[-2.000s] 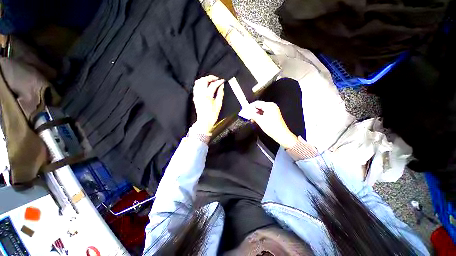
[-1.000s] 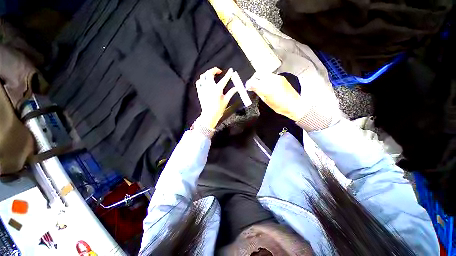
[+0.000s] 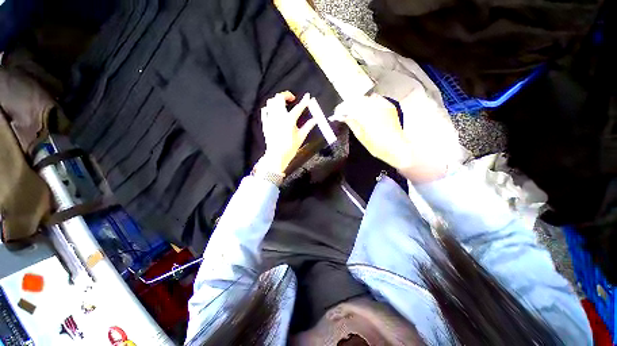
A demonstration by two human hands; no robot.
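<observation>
The black pleated garment (image 3: 196,101) lies over the board (image 3: 331,57), whose yellow-tan edge shows at its right. My left hand (image 3: 281,132) holds the white strip (image 3: 321,120) between thumb and fingertips at the garment's lower right edge. The strip is tilted, its upper end by my fingertips. My right hand (image 3: 373,128) is just right of the strip, fingertips pinched near its middle. A small pale thing seems to be at these fingertips, too small to name.
At left, a white table (image 3: 51,304) bears red-orange loops (image 3: 118,335) and an orange square. Brown cloth (image 3: 24,182) drapes over it. Pale crumpled cloth (image 3: 433,115) hangs right of the board. A dark brown pile (image 3: 487,40) lies at upper right with a blue basket (image 3: 467,98).
The strip has passed from my right hand to my left. My right hand has moved up beside it and now pinches near its middle. The view has shifted slightly.
</observation>
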